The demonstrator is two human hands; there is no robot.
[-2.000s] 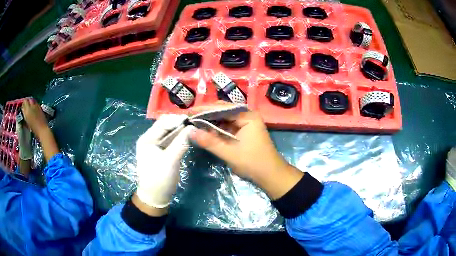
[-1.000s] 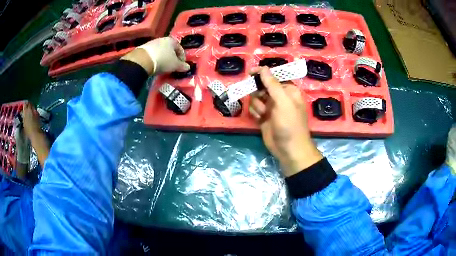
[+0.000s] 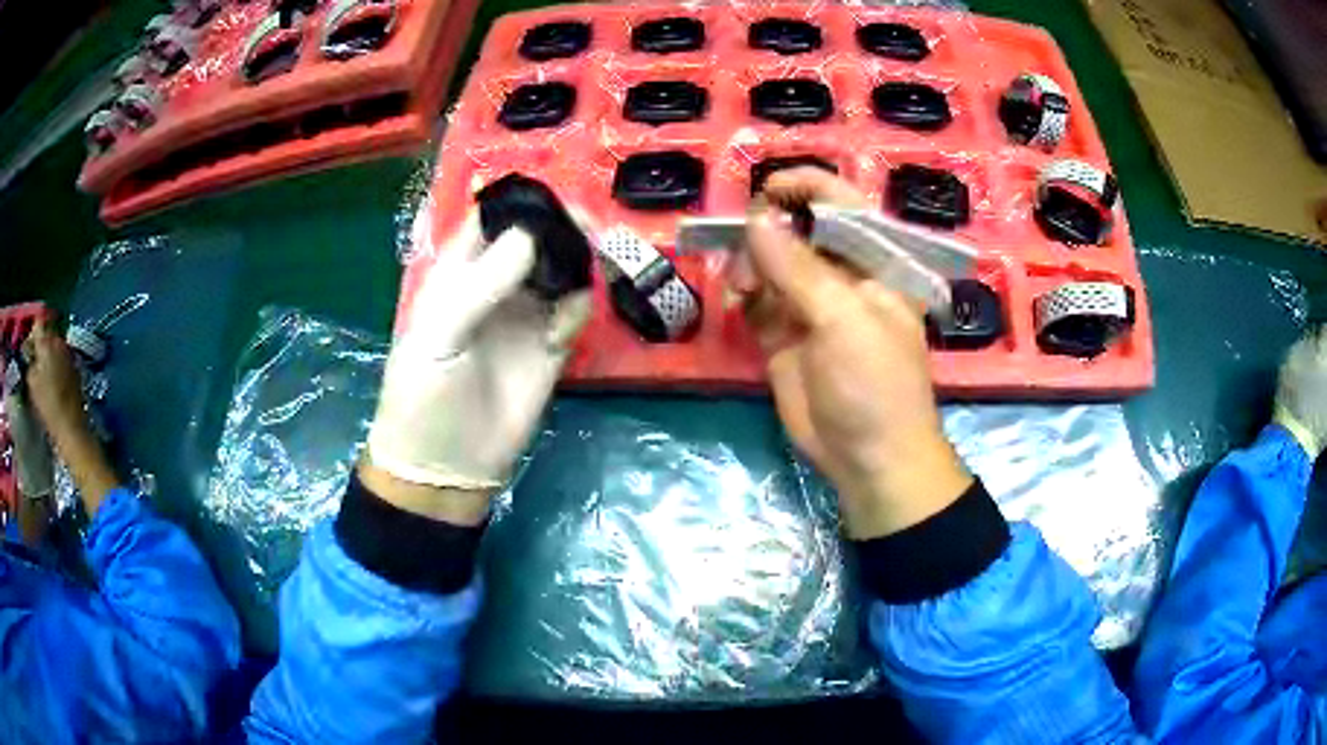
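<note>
My left hand [image 3: 473, 342], in a white glove, holds a black watch body [image 3: 536, 233] above the front left of the foam tray. My bare right hand [image 3: 844, 335] holds a pale perforated strap [image 3: 881, 248], somewhat blurred, above the tray's front middle. The two are apart. The pink-red foam tray [image 3: 728, 367] holds rows of black watch bodies [image 3: 658, 181]. A banded watch [image 3: 648, 284] sits in the front row between my hands, and more banded watches [image 3: 1084, 316] sit in the right column. My hands hide some front pockets.
Stacked foam trays [image 3: 277, 146] with banded watches lie at the upper left. Brown cardboard [image 3: 1215, 124] is at the upper right. Shiny clear film [image 3: 684, 539] covers the bench in front of the tray. People's blue sleeves and hands are at the left [image 3: 131, 582] and right [image 3: 1230, 524] edges.
My left hand has come back from the tray's left column with a watch body in it. My right hand still holds the strap, now turned to another angle.
</note>
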